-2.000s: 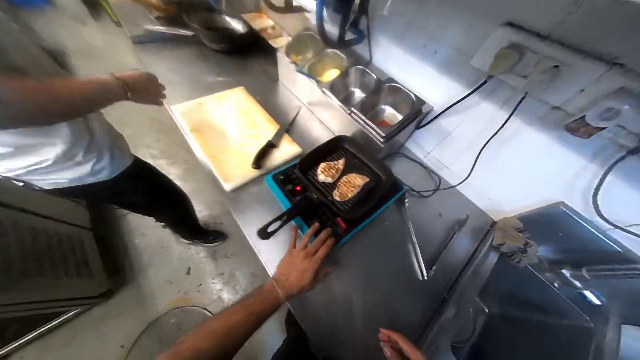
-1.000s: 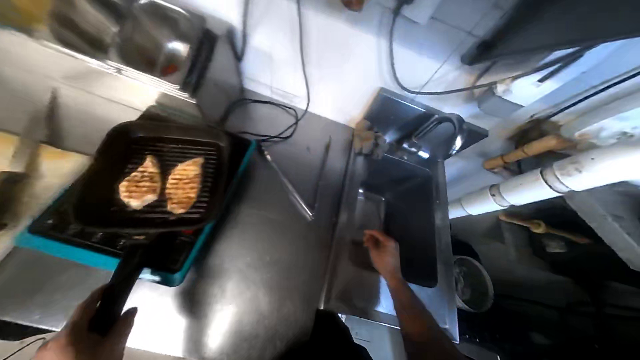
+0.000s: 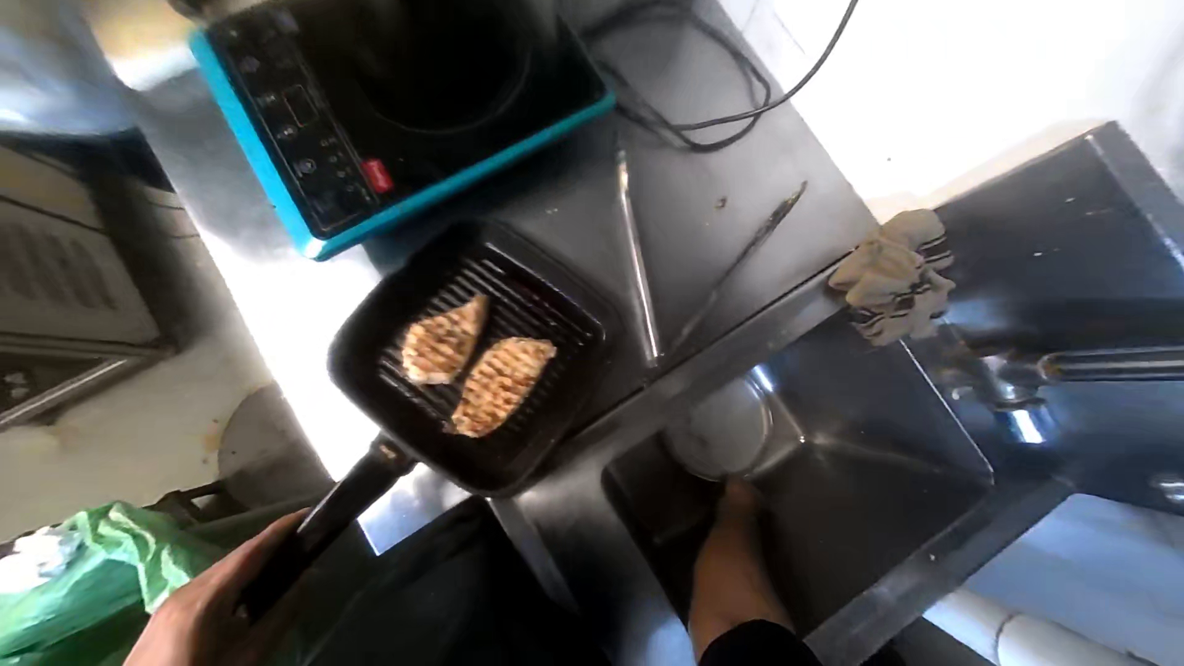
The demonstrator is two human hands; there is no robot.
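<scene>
My left hand grips the black handle of a square grill pan, held over the steel counter beside the sink. Two grill-marked pieces of meat lie on its ridges. Above the pan is the induction cooktop with a teal edge, its glass bare. My right hand reaches down into the sink basin at the rim of a round, pale dish; its fingers are mostly hidden, so whether they hold the dish is unclear.
Metal tongs lie on the counter between the pan and a black cable. A crumpled cloth sits at the sink's corner by the faucet. A green plastic bag is at lower left.
The grill pan, on the cooktop in both earlier frames, is now off it and near the sink. My left hand holds its handle; my right hand has moved down into the basin. The view has swung round.
</scene>
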